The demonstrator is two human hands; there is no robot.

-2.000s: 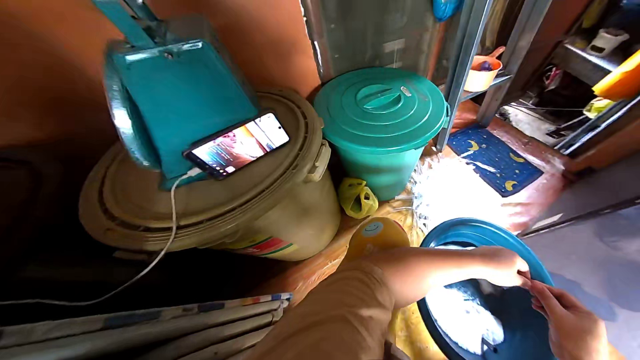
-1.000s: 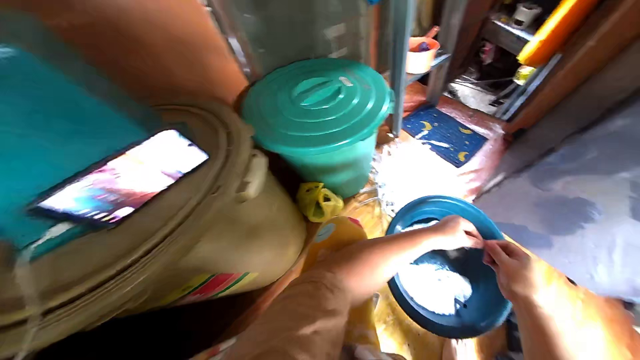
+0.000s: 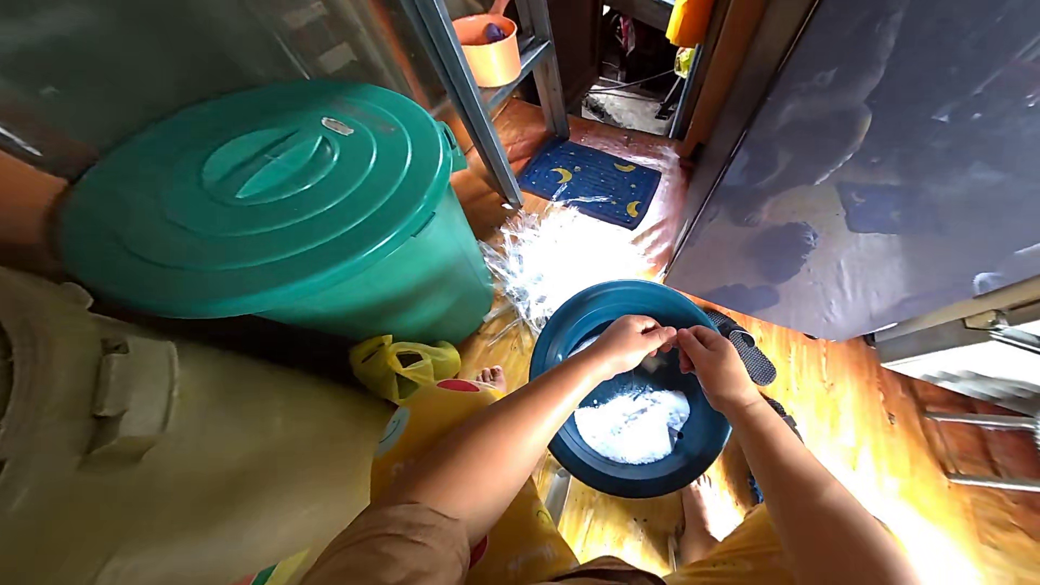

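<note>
My left hand [image 3: 632, 344] and my right hand [image 3: 712, 363] meet fingertip to fingertip above a blue plastic basin [image 3: 578, 460]. Both are pinched on something small and pale between them, too small to make out. White material [image 3: 630, 426] lies in the bottom of the basin, brightly lit; whether it is suds, powder or something else cannot be told. Beyond the basin's far rim, a heap of clear plastic strips [image 3: 528, 264] spreads on the floor, its middle washed out by sunlight.
A large green lidded bin [image 3: 382, 284] and a beige drum [image 3: 244, 455] stand at the left, a yellow plastic bag [image 3: 398, 366] beside them. A blue mat [image 3: 597, 180], a metal rack [image 3: 471, 97] with an orange dipper [image 3: 491, 61], and black slippers [image 3: 751, 357] are farther right.
The view has swung right and down, so the phone on the drum has left it. My hands remain together over the basin.
</note>
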